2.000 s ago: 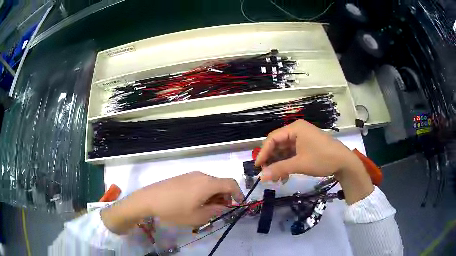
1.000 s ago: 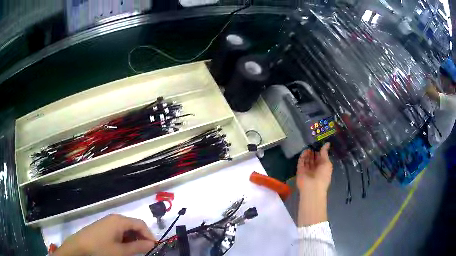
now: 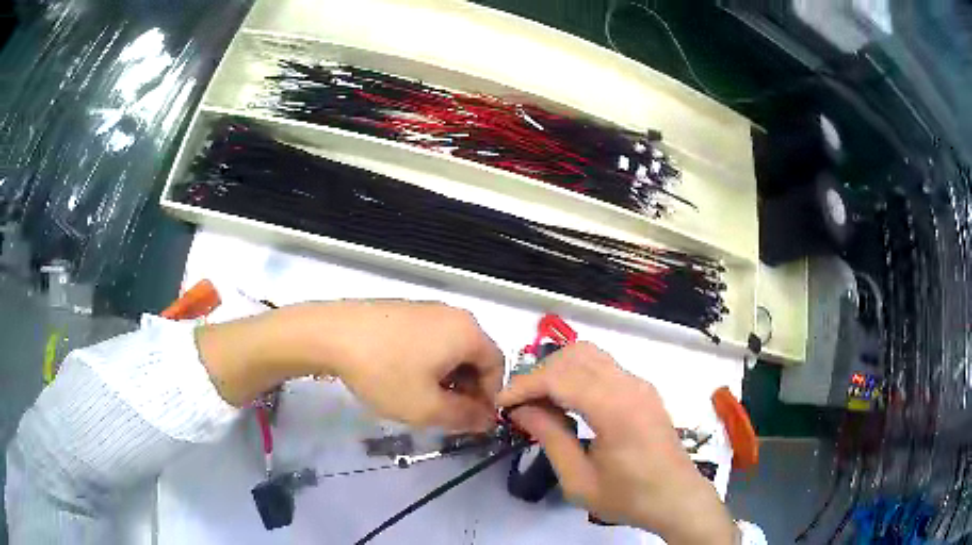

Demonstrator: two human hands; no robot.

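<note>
The wire harness (image 3: 453, 447) lies across the white board (image 3: 352, 492), with thin black and red wires and a longer black lead running down to the lower left. My left hand (image 3: 410, 362) pinches the harness at the middle of the board. My right hand (image 3: 608, 436) meets it there, fingertips bent over the same spot and hiding most of what they hold. A black piece with a pale part, perhaps a tape roll (image 3: 531, 474), shows under my right hand. A black connector housing (image 3: 274, 504) lies at the lower left on a thin wire.
The cream parts tray (image 3: 426, 268) holds black sleeved leads (image 3: 426, 224) and black-red leads (image 3: 480, 122). Orange clamps stand left (image 3: 193, 301) and right (image 3: 735, 428); a red clip (image 3: 552, 332) is at the board's upper edge. Spare tape rolls (image 3: 799, 202) and a grey keypad device (image 3: 826, 357) are right.
My right hand has come back from beside the keypad device to the harness, next to my left hand. The view has swung back left over the board.
</note>
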